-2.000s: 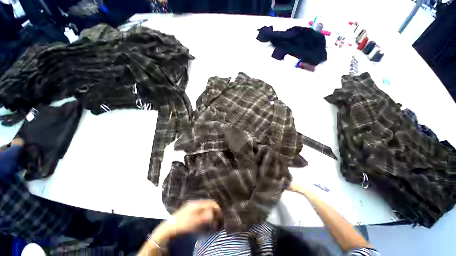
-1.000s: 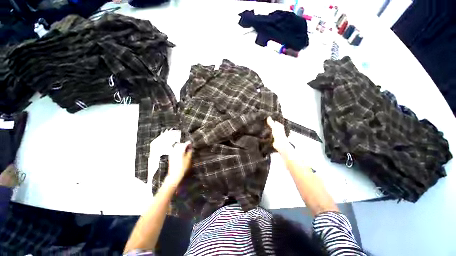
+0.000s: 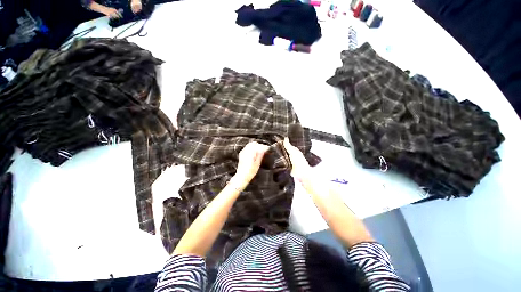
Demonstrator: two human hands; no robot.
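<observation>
The dark plaid garment (image 3: 228, 114) lies spread in front of me, its near part bunched up against my striped top. My left hand (image 3: 251, 161) is on the middle of the garment, fingers closed on a fold. My right hand (image 3: 294, 159) pinches the cloth just right of it. A dark opening or fold shows between the two hands. The fingertips are small and partly hidden by cloth, and I cannot make out a tool in them. A plaid strip (image 3: 325, 137) sticks out from the garment's right side.
Plaid piles lie at left (image 3: 74, 97) and right (image 3: 411, 125), with white loops. A small purple-blue tool (image 3: 340, 181) lies right of my right hand. A black cloth bundle (image 3: 285, 23) and thread spools (image 3: 365, 12) are at the far side. Another person's hands (image 3: 117, 10) are at far left.
My left hand has moved right across the garment, close to my right hand. The upper folds have been turned and now lie flatter. The view has shifted, and another person's hands show at the far side.
</observation>
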